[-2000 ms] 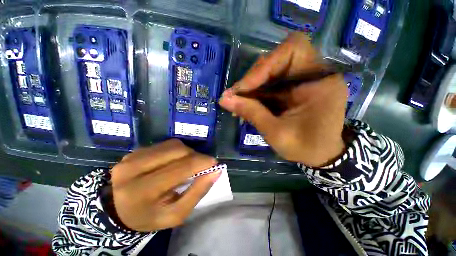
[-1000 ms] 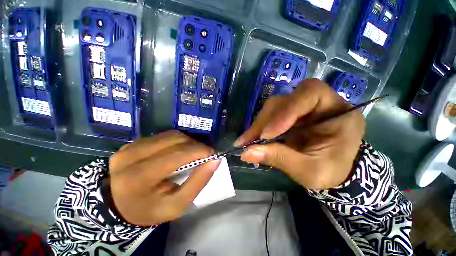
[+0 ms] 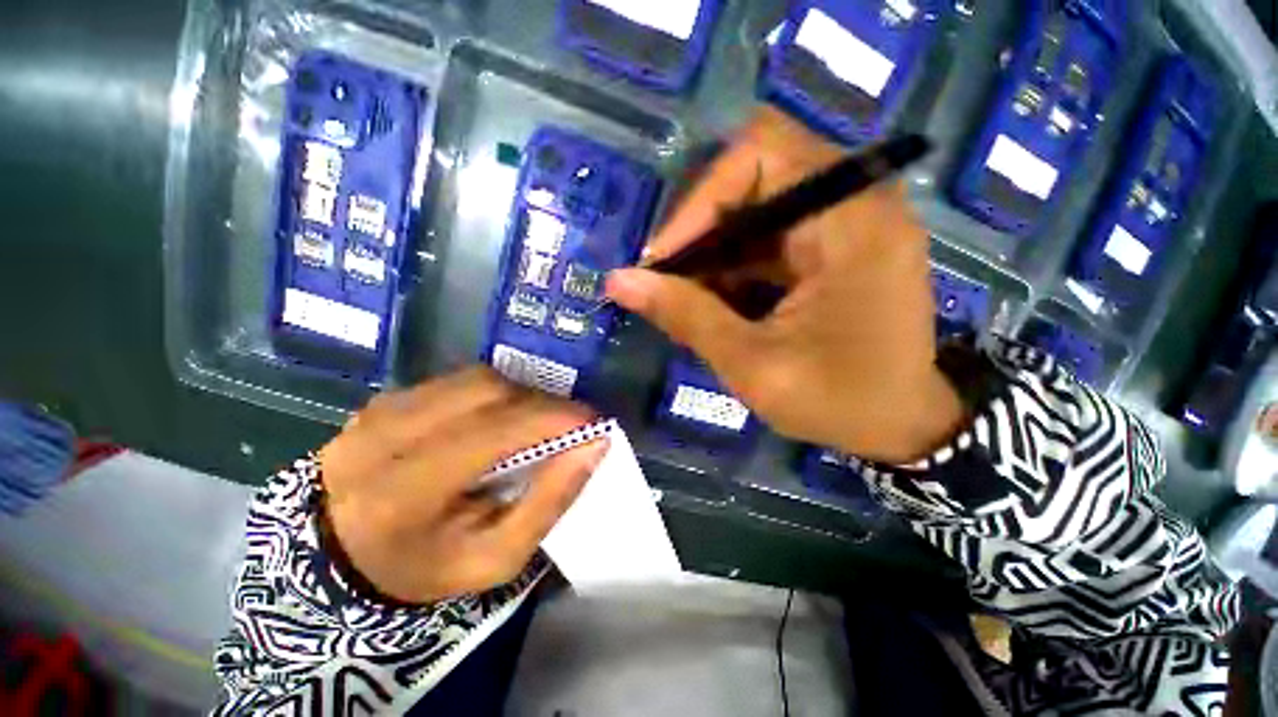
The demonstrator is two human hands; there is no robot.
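My left hand (image 3: 435, 490) holds the white sticker sheet (image 3: 617, 518) between thumb and fingers, a row of dark dots along its top edge. My right hand (image 3: 813, 280) holds the dark tweezers (image 3: 827, 182) like a pen. Their tip is over the right side of a blue phone body (image 3: 540, 196), near its silver card holders (image 3: 580, 280); whether it touches cannot be told. Any sticker at the tip is too small to see. My right hand partly covers another phone body (image 3: 705, 406) to the right.
The clear blister tray (image 3: 189, 252) holds several blue phone bodies in two rows. The leftmost phone body (image 3: 337, 210) lies in an end pocket. A dark glossy device (image 3: 1240, 315) and white round bases (image 3: 1254, 448) are at the right edge.
The tray and phones appear further right in view. My right hand has moved from the sheet's edge up to a phone body with the tweezers. My left hand still holds the sheet.
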